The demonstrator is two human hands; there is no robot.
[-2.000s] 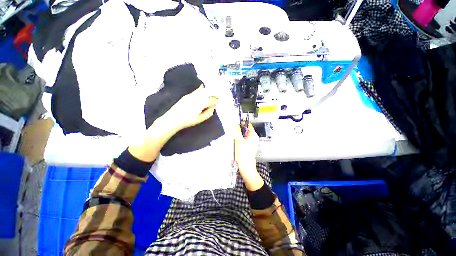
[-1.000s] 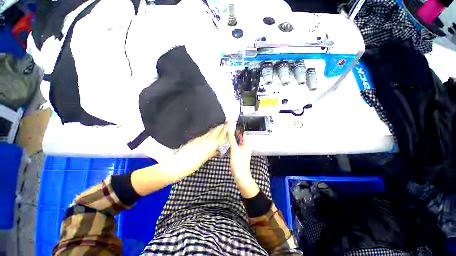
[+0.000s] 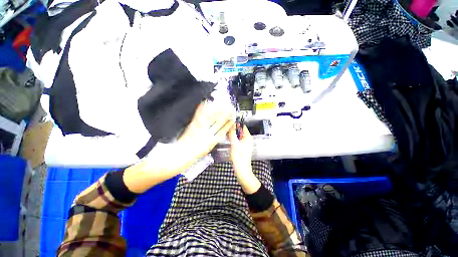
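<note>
A white cloth with black patches [image 3: 168,95] lies on the white machine table, left of the overlock machine [image 3: 296,42]. Its right edge is at the dark presser foot area [image 3: 243,90]. My left hand [image 3: 208,123] lies on the cloth just in front of the needle area, fingers pointing right and touching the fabric edge. My right hand [image 3: 242,148] is beside it, fingers bent around a small dark and red tool [image 3: 239,131], likely thread snips. A small white cloth corner [image 3: 199,168] hangs over the table's front edge below my left hand.
A black garment pile [image 3: 407,100] lies right of the machine, with gingham cloth [image 3: 376,22] behind it. A blue crate [image 3: 341,183] holding dark cloth stands below the table at right. Another blue crate [image 3: 55,201] is below left. A pink thread cone [image 3: 423,7] is at top right.
My left hand has moved from on the black patch down and right to the needle area. The black patch has shifted left and its lower edge is folded. My right hand stays near the needle with the tool.
</note>
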